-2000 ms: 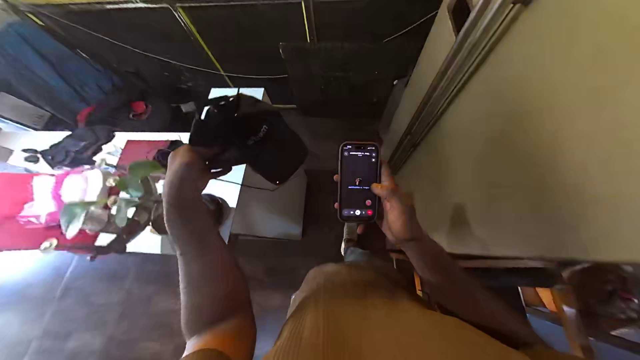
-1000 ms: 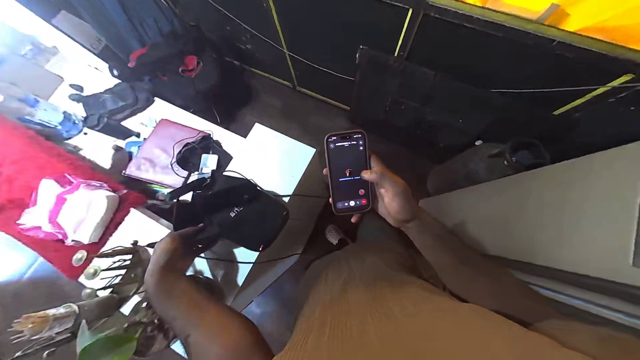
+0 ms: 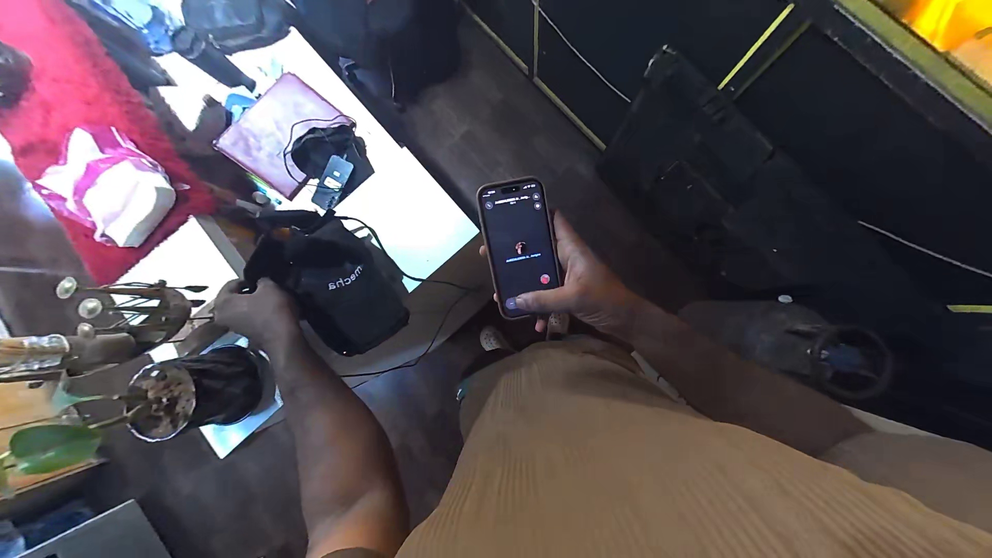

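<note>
My right hand (image 3: pixel 585 283) holds a smartphone (image 3: pixel 518 232) upright in front of my body, its thumb on the lower part of the lit, dark screen. My left hand (image 3: pixel 260 310) grips the edge of a black fabric bag (image 3: pixel 353 291) that bears writing, at the edge of the white table (image 3: pixel 422 209). A black cable runs from the bag area over the table edge. Beyond the bag, a pink laptop-like case (image 3: pixel 267 136) lies on the table, with a black pouch (image 3: pixel 322 147) and a second phone (image 3: pixel 333 180) on it.
A potted plant (image 3: pixel 163 399) and several thin-stemmed items stand near my left forearm. A white and pink package (image 3: pixel 108 190) lies on a red fluffy cloth (image 3: pixel 46 77). Black panels (image 3: pixel 697 178) and a dark gas cylinder (image 3: pixel 744 333) are at the right. The floor (image 3: pixel 465 132) shows between.
The view has swung strongly, bringing the table items nearer the middle. Both hands keep hold of the phone and the black bag. My right thumb has moved lower on the screen.
</note>
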